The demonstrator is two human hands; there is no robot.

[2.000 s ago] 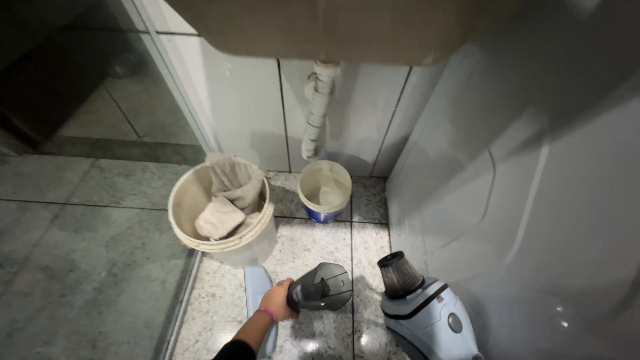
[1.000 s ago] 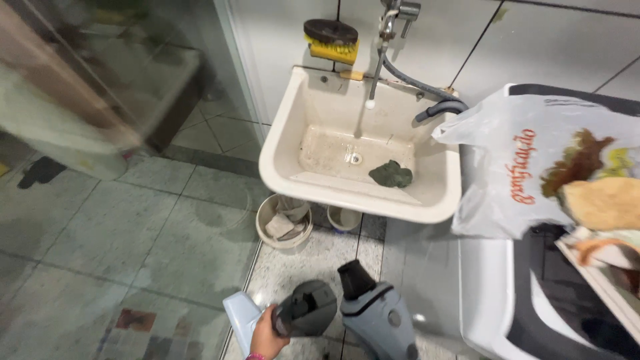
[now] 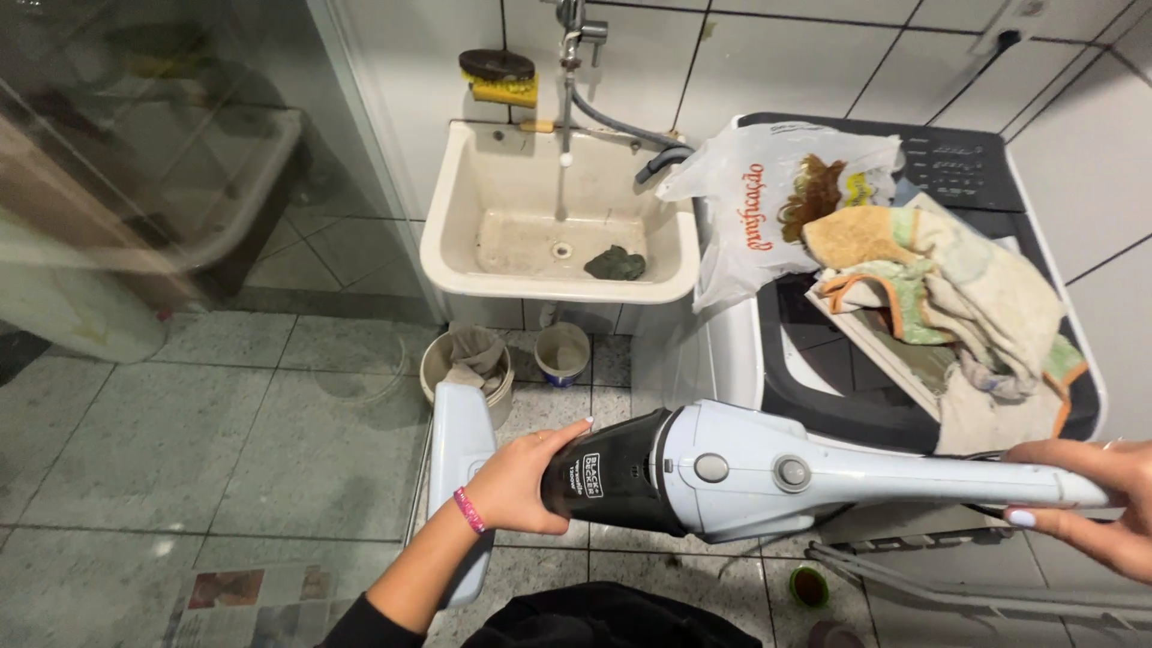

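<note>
A light-blue and black Black+Decker handheld vacuum cleaner [image 3: 747, 472] lies level across the view, its dark dust bowl [image 3: 612, 472] joined to the body. My left hand [image 3: 522, 481], with a pink bracelet at the wrist, grips the front end of the dust bowl. Behind that hand shows a light-blue floor nozzle [image 3: 461, 432]. At the right edge my right hand [image 3: 1084, 504] holds the end of the vacuum's long handle. Part of the right hand is cut off by the frame.
A utility sink [image 3: 562, 292] with a dark green cloth [image 3: 616, 263] is on the tiled wall. Under it stand a bucket with rags [image 3: 432, 364] and a smaller bucket [image 3: 562, 355]. A washing machine [image 3: 972, 171] bears a plastic bag [image 3: 738, 193] and cloths [image 3: 972, 288]. A glass panel [image 3: 360, 135] stands left.
The dust bowl and the vacuum body, apart in the earlier frames, are now joined. My right hand has come into view on the handle. The view has shifted up from the floor.
</note>
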